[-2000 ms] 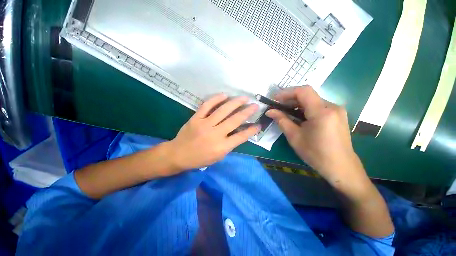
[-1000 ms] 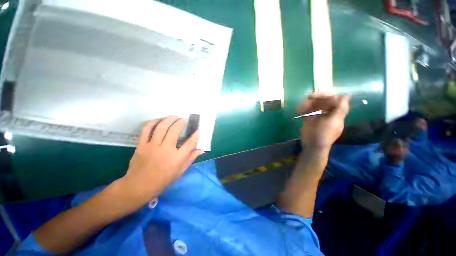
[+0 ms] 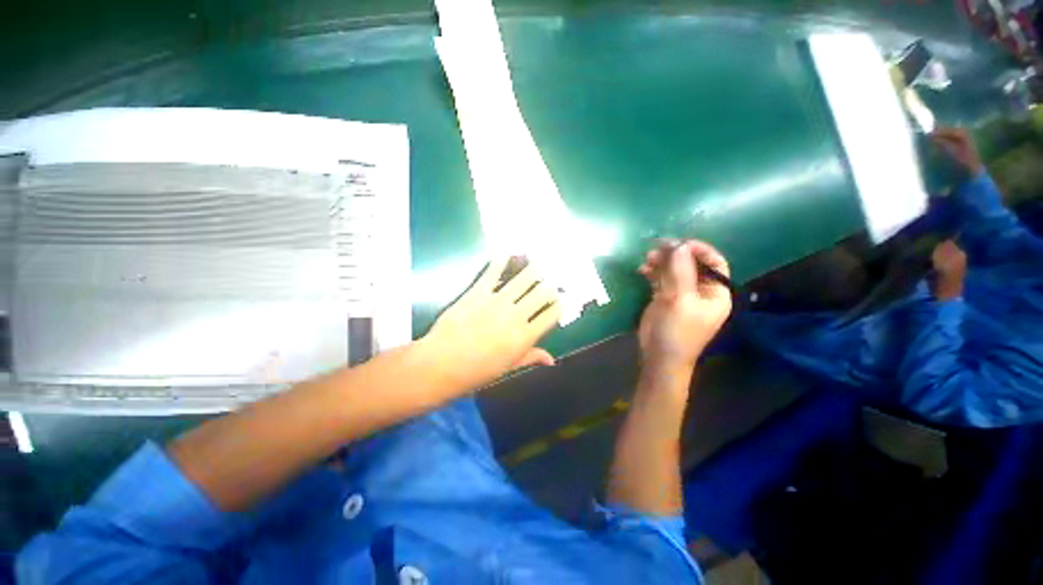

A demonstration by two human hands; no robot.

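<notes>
The laptop bottom cover lies on a white protective sheet at the left, with a dark adhesive pad at its lower right corner. My left hand lies with spread fingers on the near end of the pale release liner strips. A dark piece shows by its fingertips. My right hand is right of the strips, raised near the bench edge, with its fingers closed around the dark tweezers. The tweezers' tip is not clear.
The bench has a shiny green mat. A white rectangular sheet or panel lies farther right. Another person's hand and blue sleeves are at the right. Yellow-black tape runs below the bench edge.
My left hand has left the cover and moved right onto the strips. My right hand has moved away from the strip ends. The strips now lie close together, and the view has shifted right.
</notes>
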